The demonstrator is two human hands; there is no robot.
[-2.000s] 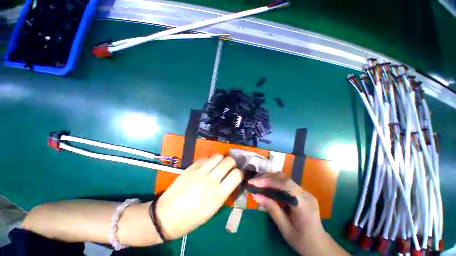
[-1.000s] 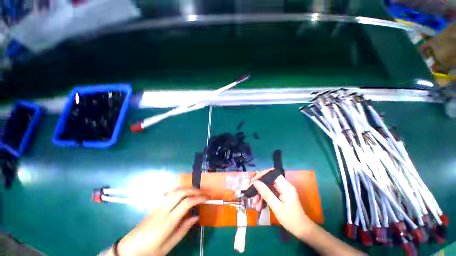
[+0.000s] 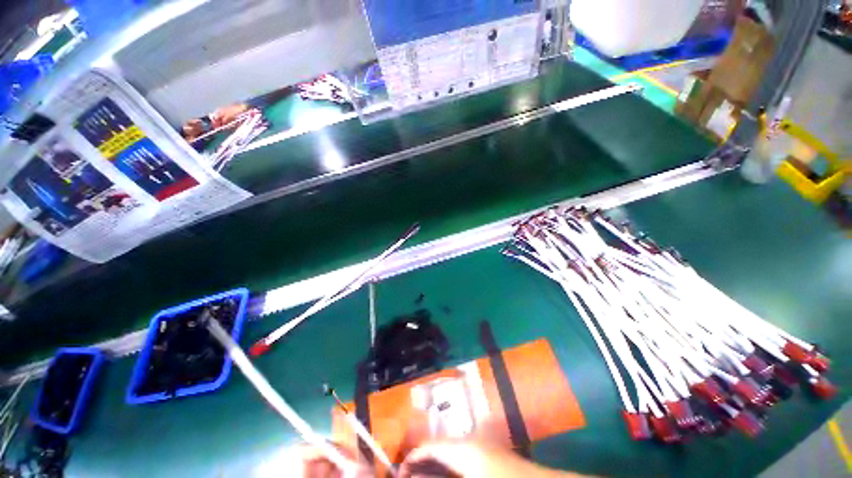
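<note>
A white two-leg cable harness (image 3: 271,397) is raised in front of me, blurred. One leg reaches up over the blue parts tray (image 3: 227,373); the shorter-looking leg ends in a dark tip left of the orange board. My left hand (image 3: 322,461) is closed on the harness at the bottom edge, partly cut off. My right hand (image 3: 458,460) is closed on it beside the left, also cut off. The orange base board (image 3: 546,387) bears black tape and a pale fixture area (image 3: 448,406). The dark tool is not visible.
A black housing pile (image 3: 406,345) lies behind the board. A large harness pile (image 3: 645,327) is at right. Another harness (image 3: 327,297) leans on the metal rail (image 3: 467,245). A smaller blue tray (image 3: 67,387) is at far left. Instruction sheets hang behind; a person's hand shows beyond.
The view has tilted up and away from the board. My hands have come off the board toward me, lifting the harness. The dark tool seen in my right hand is out of sight.
</note>
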